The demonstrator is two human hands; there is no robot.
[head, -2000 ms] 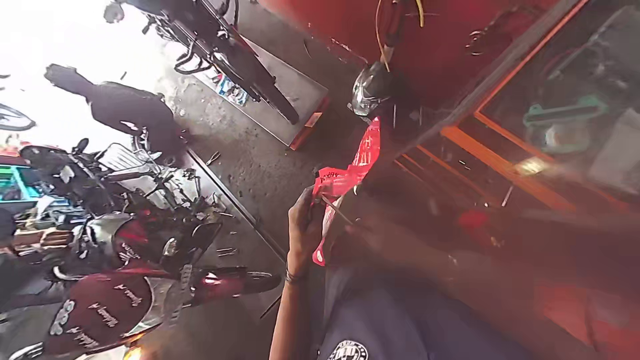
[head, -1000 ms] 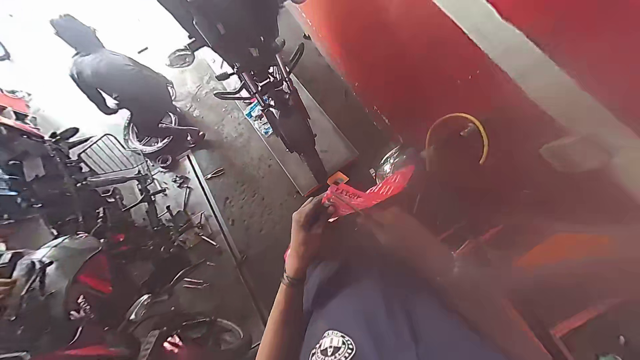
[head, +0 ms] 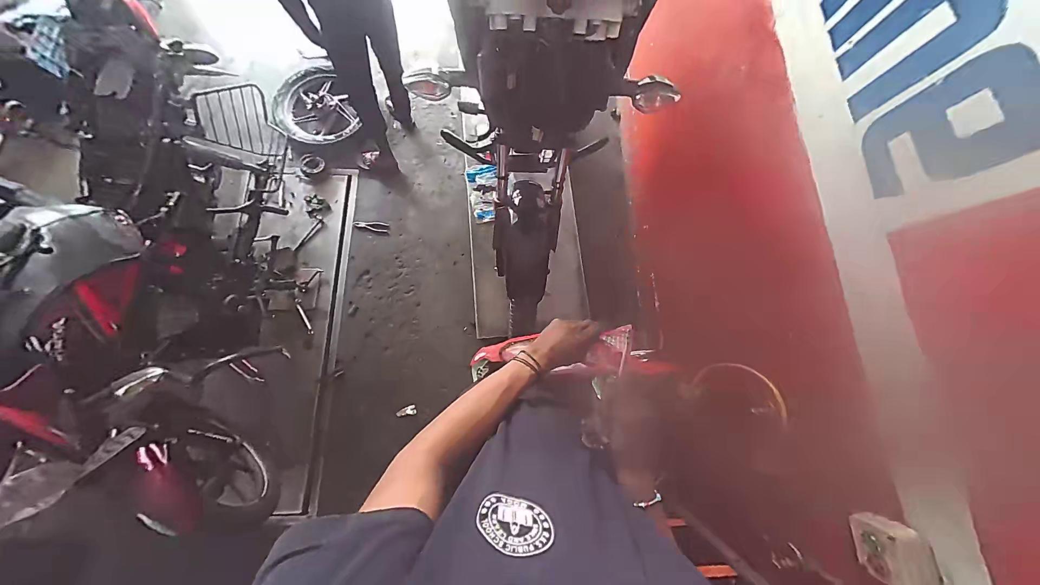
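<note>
My left hand (head: 566, 341), with dark bands at the wrist, grips the top of a red plastic piece (head: 490, 353) in front of my chest. The piece has a clear, patterned part at its right end; its exact kind cannot be told. My right hand (head: 600, 418) is a dark blur just below that end, and its fingers cannot be made out. Directly beyond the red piece stands a dark motorcycle (head: 528, 211), its wheel pointing toward me.
A red wall (head: 731, 244) with a painted white band runs along the right. At left are motorcycles (head: 106, 276), a metal floor strip (head: 333, 341) and pliers (head: 372, 227). A person (head: 349, 65) stands beside a loose wheel (head: 317, 106). A switch box (head: 890, 548) sits at lower right.
The view has turned a lot. The other person, bent low by the wheel a second ago, is now upright. My left hand now lies over the top of the red piece.
</note>
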